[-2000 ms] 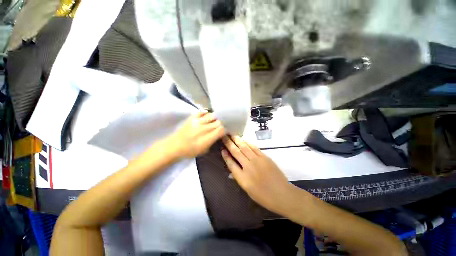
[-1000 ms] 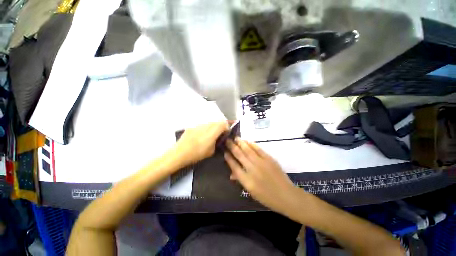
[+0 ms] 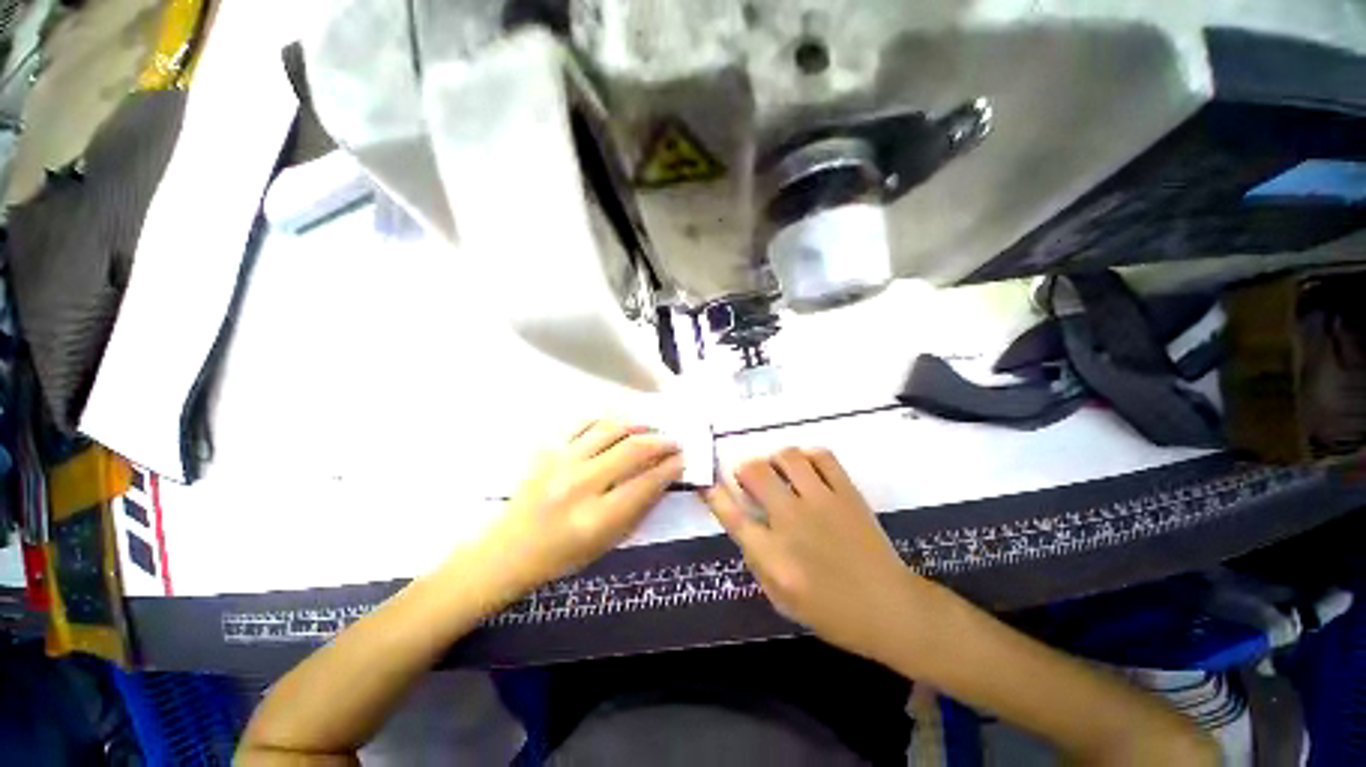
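Observation:
A white-backed panel (image 3: 695, 450) with a thin dark edge lies on the white table in front of the needle area. It blends with the table, so its full outline is hard to tell. My left hand (image 3: 592, 492) has its fingertips on the panel's left part, at its near edge. My right hand (image 3: 806, 540) is at its right end, fingers bent and fingertips low; its grip cannot be made out. The presser foot (image 3: 754, 360) is just beyond the fingertips. A long pale upright piece (image 3: 524, 210) stands in front of the sewing machine head (image 3: 1034, 135).
White strip-like panels with dark edges (image 3: 165, 337) lie left, beside a dark ribbed pile (image 3: 75, 240). Loose dark strips (image 3: 1124, 367) lie right of the needle, near a brown box (image 3: 1266, 367). The ruled dark table edge (image 3: 1049, 540) runs in front, with blue crates (image 3: 187, 719) below.
The dark panel under my hands is out of sight, and a small white edge shows between my fingertips. Both hands have moved nearer the table's front edge. The view has shifted slightly.

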